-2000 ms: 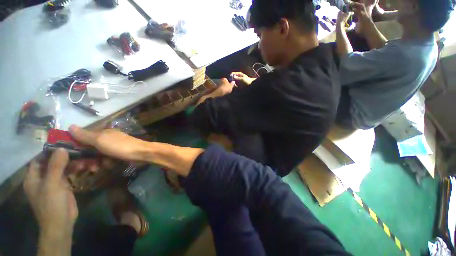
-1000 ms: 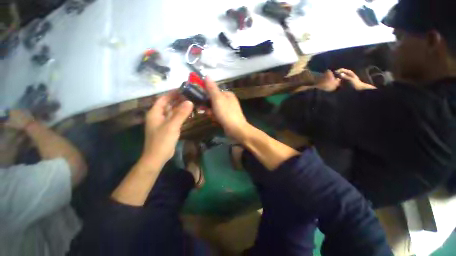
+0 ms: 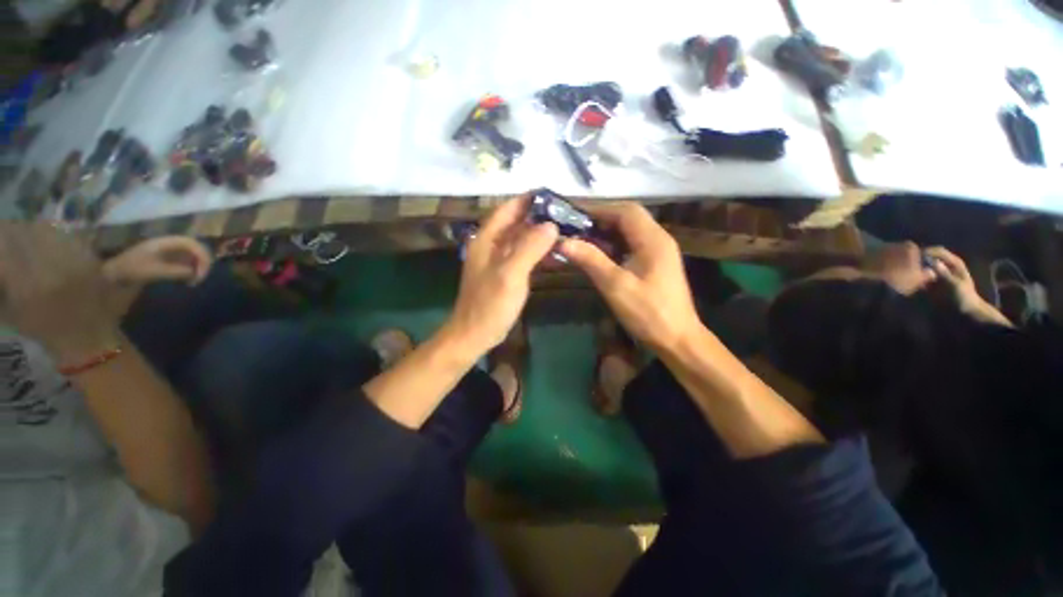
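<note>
A small dark, shiny black part (image 3: 562,213) is held between both hands just off the table's front edge. My left hand (image 3: 501,262) grips its left side with thumb and fingers. My right hand (image 3: 633,266) grips its right side, thumb near its lower face. The fingers hide much of the part, and no red shows on it clearly. Beyond it on the white sheet lie a white cord (image 3: 579,120) over a dark bundle, a slim black piece (image 3: 577,164) and a mixed-colour bundle (image 3: 487,131).
The white-covered table (image 3: 373,117) has a wooden edge in front of my hands. A black cable bundle (image 3: 737,144) and a red-and-black clump (image 3: 715,61) lie to the right. Dark piles (image 3: 219,149) lie left. A person's hands (image 3: 99,280) are at left; another person sits at right.
The view has swung left, bringing my hands to the middle. Both hands still hold the part, which has been turned; the bright red seen on it earlier no longer shows clearly.
</note>
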